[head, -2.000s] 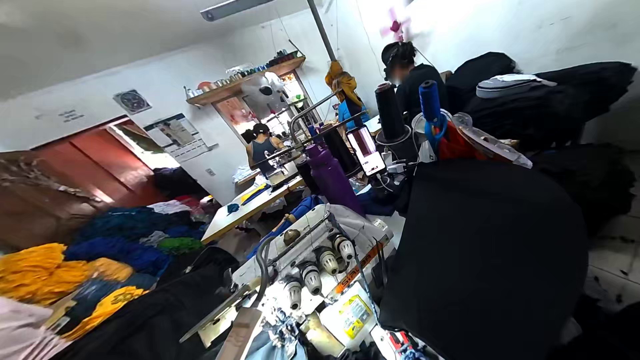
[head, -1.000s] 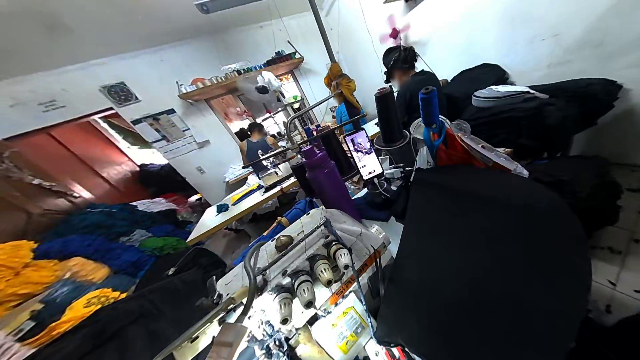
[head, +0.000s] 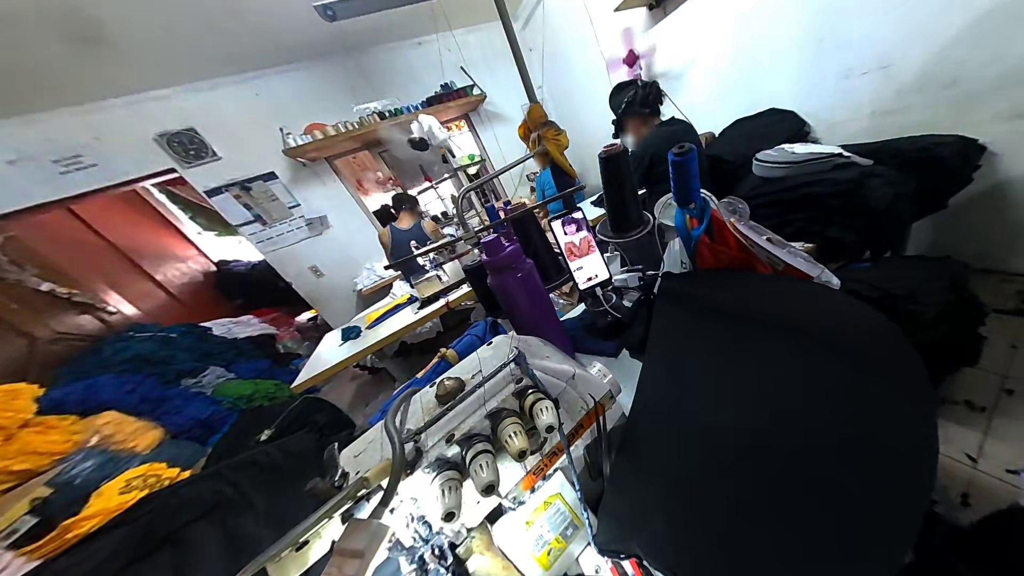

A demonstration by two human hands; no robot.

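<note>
Neither of my hands shows in the head view. An overlock sewing machine [head: 512, 376] with several grey tension dials [head: 512, 434] fills the lower middle. Beside it on the right, a large piece of black fabric [head: 768, 432] stands up close to me; whether a hand holds it from below is hidden. Black fabric [head: 192, 512] also lies at the lower left of the machine. Behind the machine stand a purple bottle [head: 524, 296], a lit phone [head: 580, 250], a black thread cone [head: 621, 188] and a blue thread cone [head: 685, 174].
Heaps of coloured cloth [head: 152, 400] lie at the left. A white worktable [head: 376, 332] stands beyond the machine. One person [head: 408, 236] sits near the window, another [head: 660, 148] in black works behind the thread cones, and a third [head: 548, 188] is partly hidden. Black cloth piles [head: 848, 192] are at the right.
The person near the window sits more upright than two seconds ago. The phone's screen picture has changed. My hands are in none of the frames.
</note>
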